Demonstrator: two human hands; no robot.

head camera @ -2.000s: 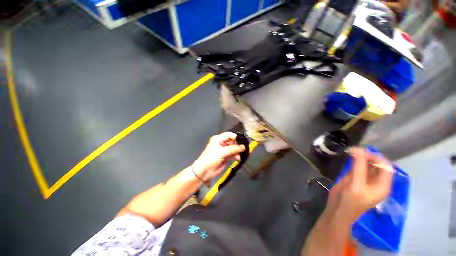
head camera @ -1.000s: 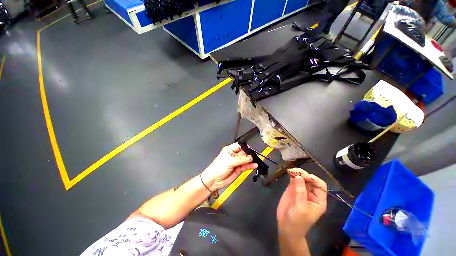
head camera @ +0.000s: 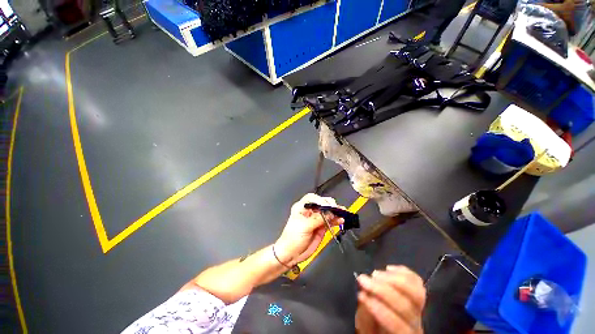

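My left hand holds a short black leather strap in the air beside the table corner. The strap's end sticks out to the right of my fingers, with a small glint under it. My right hand is lower right, slightly blurred, with its fingers pinched around a thin rod; only part of the rod shows. A thin dark line also runs down from the strap toward my right hand. The paint jar, black inside with a whitish label, stands on the dark table.
A strap pile lies on the table's far end. A pale yellow tub with a blue cloth and a leaning stick stands behind the jar. A blue plastic bin is at right. Blue-sided benches stand beyond.
Since one second ago, my right hand has moved down, away from the strap. The strap in my left hand has turned to lie more level. The view has shifted slightly, so the table sits further right.
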